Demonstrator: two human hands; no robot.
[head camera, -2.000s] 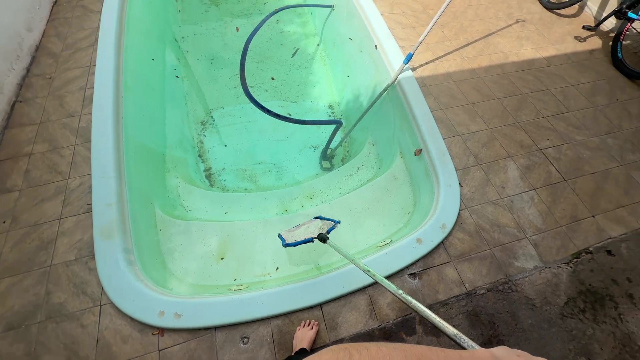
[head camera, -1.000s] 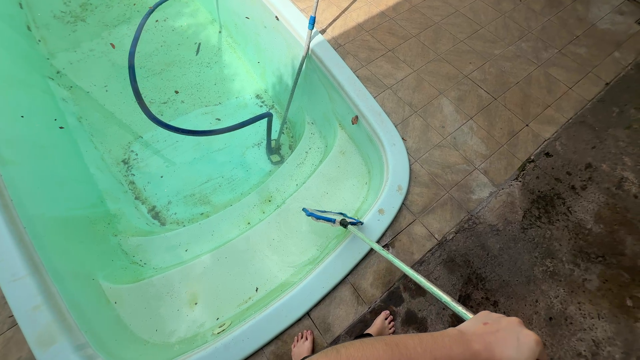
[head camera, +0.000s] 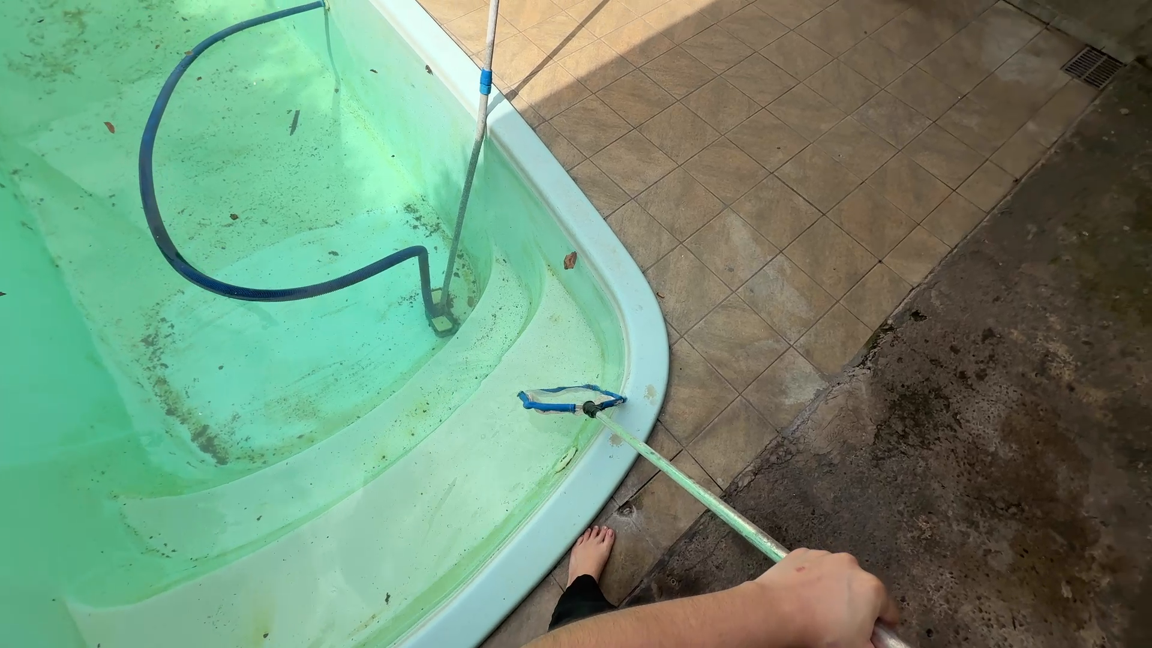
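My left hand is closed around a pale metal pole at the lower right, with the forearm reaching in from the bottom edge. At the pole's far end is a pool skimmer net with a blue frame, seen nearly edge-on over the pale top step of the pool, near its rim. Part of the pole continues below my hand and leaves the view. My right hand is not in view.
A second pole leans on the pool rim, its submerged end at a vacuum head joined to a dark blue hose. Debris lies in the greenish water. My bare foot stands beside the rim on paving tiles, near rough dark concrete.
The net has tilted from a broad view two seconds ago to nearly edge-on, and it is now closer to the rim. The view has swung to the right. My left hand still grips the pole.
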